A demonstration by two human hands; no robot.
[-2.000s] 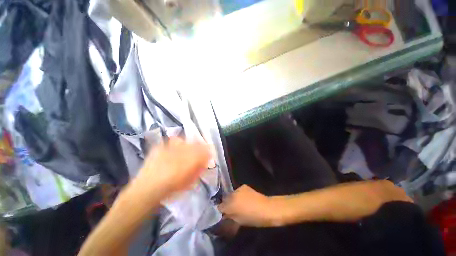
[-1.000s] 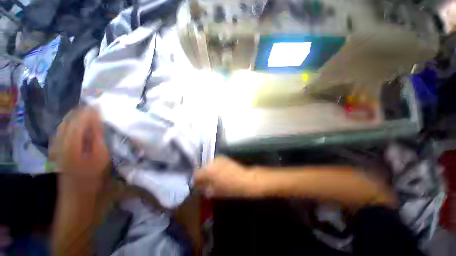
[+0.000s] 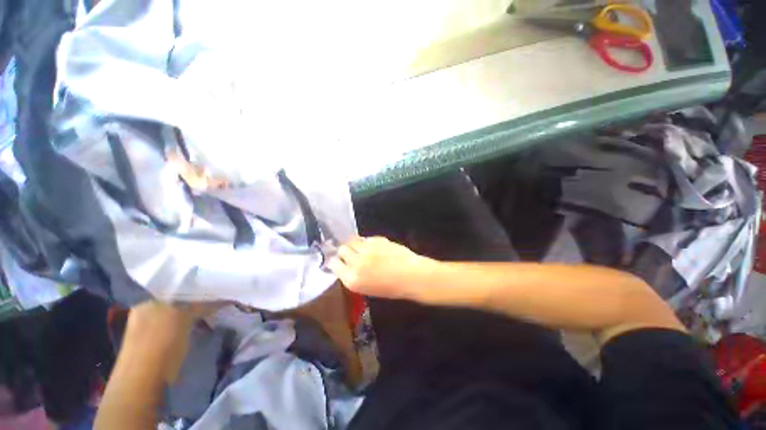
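The light grey garment piece (image 3: 227, 264) with dark stripes spreads from the glare at the machine down toward my lap. My right hand (image 3: 378, 267) pinches its lower right edge beside a dark strip, below the table edge. My left hand (image 3: 200, 174) is mostly covered by the cloth. Its wrist goes under the lower left edge, and a skin-coloured patch, seemingly fingers, shows among the folds. Its grip is hidden. The needle area is lost in white glare.
The table's worn green edge (image 3: 537, 132) runs across the right. Red and yellow scissors (image 3: 623, 38) and a dark flat object (image 3: 684, 35) lie on top. Heaped cut pieces (image 3: 638, 197) hang below right. Dark cloth (image 3: 50, 193) is at left; more light cloth (image 3: 269, 382) lies below.
The view has tilted down, so the machine head and screen have left the picture. My left hand has gone from above the cloth to under it; the cloth is spread wider. My right hand keeps its pinch.
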